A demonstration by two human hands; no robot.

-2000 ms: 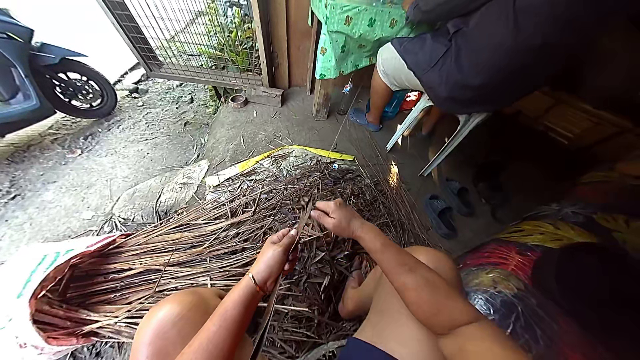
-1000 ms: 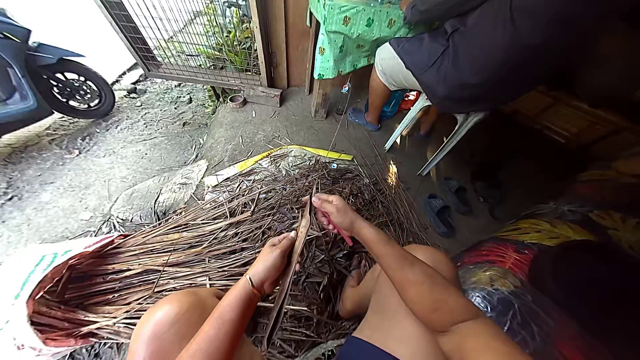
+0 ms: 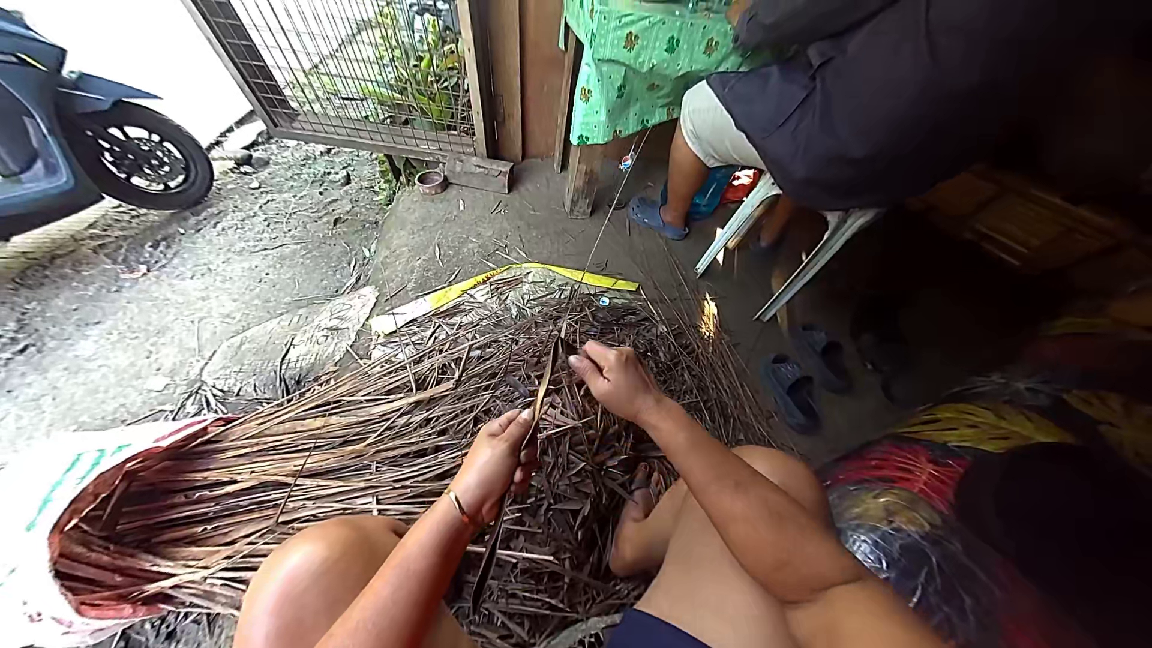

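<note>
My left hand (image 3: 493, 459) is closed around a long, narrow strip of dried leaf (image 3: 543, 393), whose lower end hangs down below the fist. Close to the strip's upper end is my right hand (image 3: 616, 378), its fingers curled; whether it grips the strip or a small tool is hard to tell. Under both hands lies a heap of dark, dry leaf scraps (image 3: 576, 504). To the left, a large bundle of long dried leaf strips (image 3: 342, 459) runs out of a white sack with a red inside (image 3: 76, 486).
A seated person (image 3: 837, 108) is at a table with a green cloth (image 3: 621, 72). Slippers (image 3: 792, 391) lie on the floor at right, near plastic-wrapped bundles (image 3: 909, 531). A yellow strap (image 3: 486, 281) crosses beyond the heap. A scooter (image 3: 54, 144) stands at upper left.
The strip in my left hand shows a broad face one second ago and now looks narrow, turned more edge-on. A pinkish-red thing seen at my right hand then is no longer visible.
</note>
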